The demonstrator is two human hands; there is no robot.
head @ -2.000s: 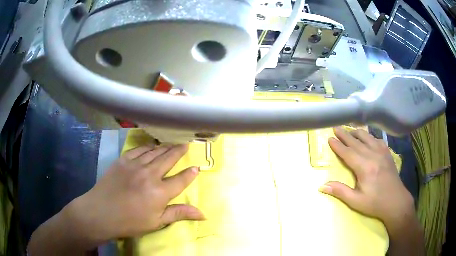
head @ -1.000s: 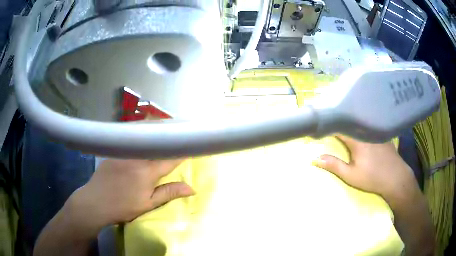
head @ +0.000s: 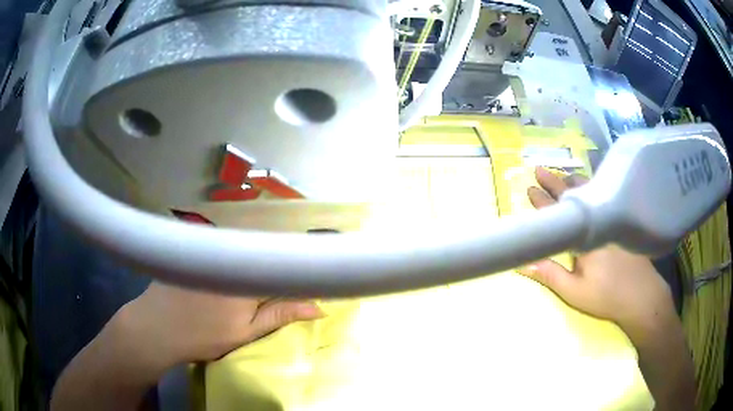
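Observation:
A yellow bag body (head: pixel 450 353) lies under both hands, its middle washed out by glare. My left hand (head: pixel 209 321) rests on its left edge, thumb on the yellow, most fingers hidden behind the lamp tube. My right hand (head: pixel 607 277) rests on its right side. Its fingertips show above the lamp tube beside a yellow strip of the sewing template (head: pixel 506 164), its thumb lies below the tube. Neither hand visibly grips anything; the left fingers cannot be judged. The needle area is hidden behind the lamp and machine head.
The white gooseneck lamp (head: pixel 362 261) crosses the view, its flat head at right. The machine head (head: pixel 217 136) with a red logo fills the upper left. Metal brackets (head: pixel 482 88) stand behind. A tied bundle of yellow strips (head: pixel 709 321) is at the far right.
The template strip at right shows behind the lamp, and the outlined strap ends are out of sight. My left fingers are now hidden behind the tube. The view of machine and lamp has shifted.

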